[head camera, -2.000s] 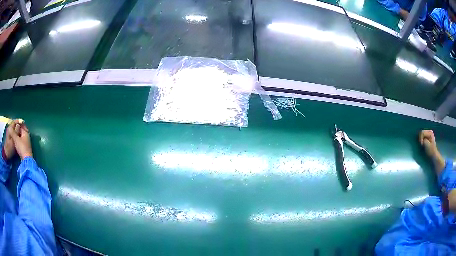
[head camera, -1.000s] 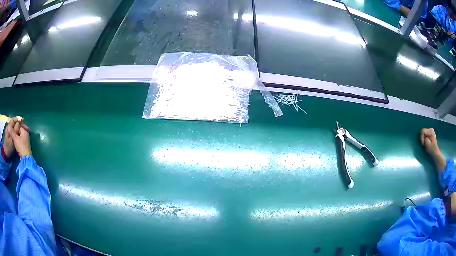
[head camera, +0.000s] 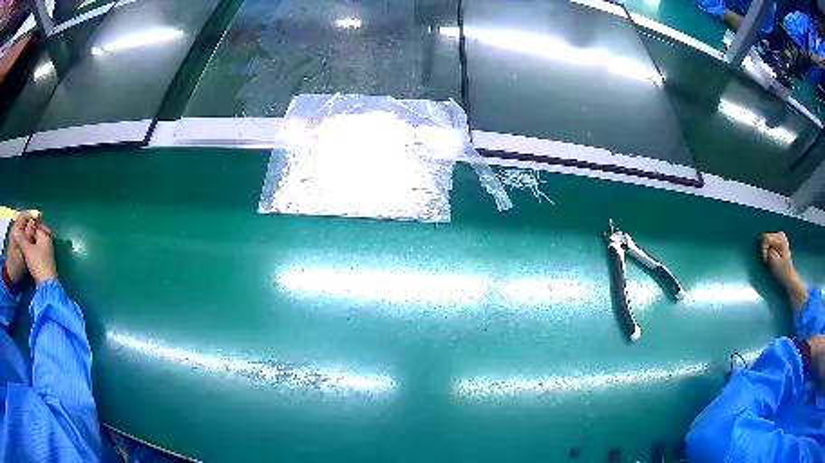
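Observation:
Neither of my hands is in view. On the green bench (head camera: 271, 407) before me lies a clear plastic bag (head camera: 362, 167), glaring white, near the far edge. Loose thin white strips, likely cable ties (head camera: 529, 182), lie just right of the bag's opening. White-and-black side cutters (head camera: 624, 280) lie to the right with handles spread and jaws pointing away from me. Nothing touches the cutters.
At the left edge, another person's clasped hands (head camera: 33, 249) rest on the bench. At the right edge are another person's closed hand (head camera: 776, 250) and blue sleeves (head camera: 755, 407). Dark panels (head camera: 561, 90) with pale edging run behind the bench. More people sit at the far upper right.
The view has shifted very slightly. The right-hand person's lower blue sleeve has moved a little. The bag and cutters lie as before.

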